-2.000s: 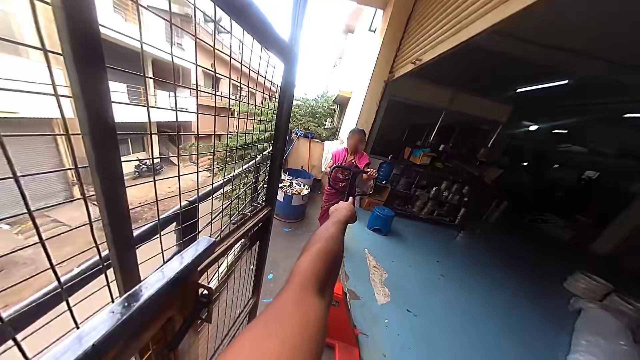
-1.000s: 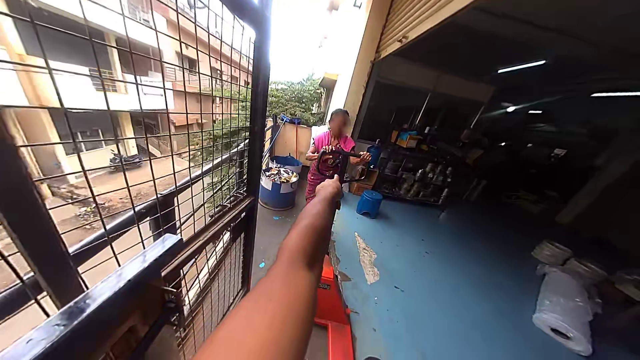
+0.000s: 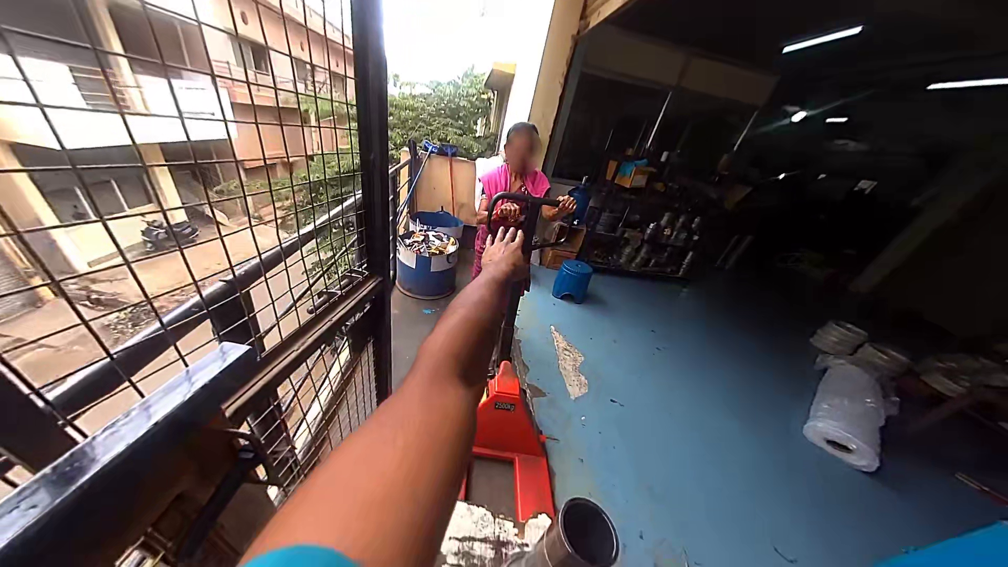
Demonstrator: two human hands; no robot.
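My left hand [image 3: 504, 253] is stretched forward with its fingers apart, in front of the black handle [image 3: 529, 201] of a red pallet jack [image 3: 504, 425]. It overlaps the lower part of that handle, and whether it touches is hard to tell. A person [image 3: 516, 177] in a pink top stands behind the jack with both hands at the handle loop. The jack's red base and legs show below my forearm. A dark, open-ended cylinder [image 3: 587, 531] is at the bottom, close to the jack. My right hand is out of view.
On the left runs a black metal mesh gate [image 3: 374, 142]. Beyond it stands a blue drum [image 3: 425, 272] full of scraps. A blue stool [image 3: 572, 280] is on the blue floor, near shelving with metal parts [image 3: 669, 236]. Plastic-wrapped rolls [image 3: 846, 417] lie at right.
My left hand, closed-looking at the jack's handle before, now has its fingers spread. The view has shifted, and the dark cylinder and more of the jack's base now show.
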